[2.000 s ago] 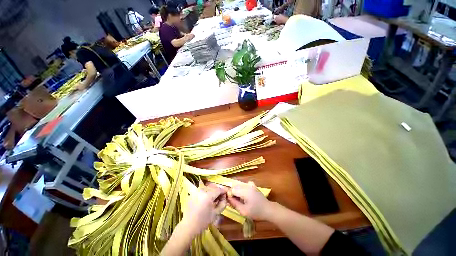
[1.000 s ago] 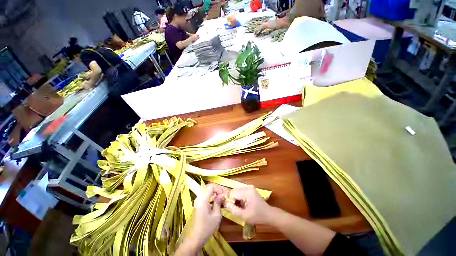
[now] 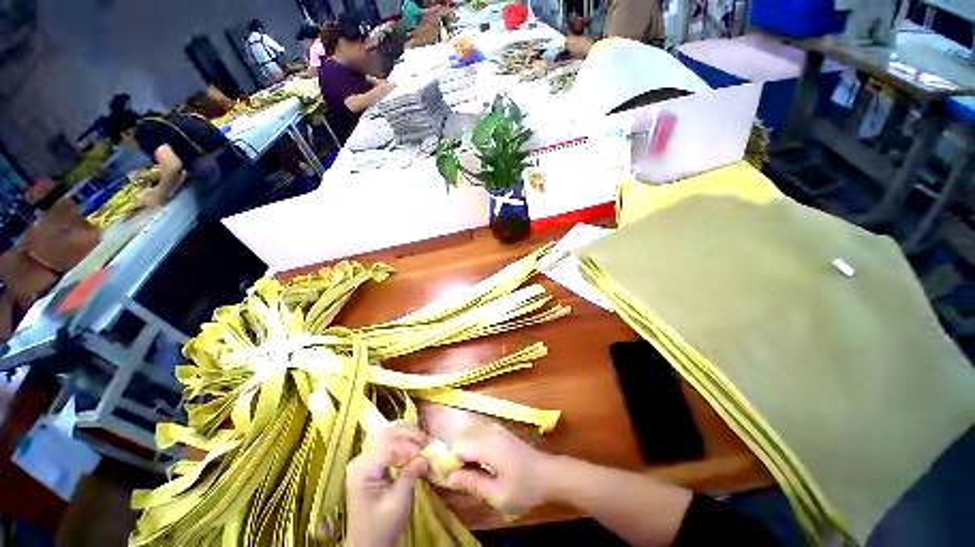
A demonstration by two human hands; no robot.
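My left hand (image 3: 384, 483) and my right hand (image 3: 500, 470) are close together at the front edge of the desk. Their fingertips pinch a short pale-yellow strip end (image 3: 440, 459) between them. Whether it is folded or peeled is too small to tell. A large strip bundle (image 3: 267, 427) lies left of and partly under my left hand, gathered by a pale band (image 3: 280, 357). Several loose strips (image 3: 470, 321) fan out to the right from the bundle, beyond my hands.
A black phone (image 3: 656, 402) lies right of my hands. Big olive cut panels (image 3: 770, 310) with yellow edges lie at right, partly over white paper (image 3: 575, 267). A potted plant (image 3: 507, 203) and a white partition (image 3: 353, 219) stand behind. Other workers sit at tables beyond.
The view has shifted, so the desk things sit further left. The strip between my fingertips now shows as a wider pale piece, and my hands are slightly lower and further apart.
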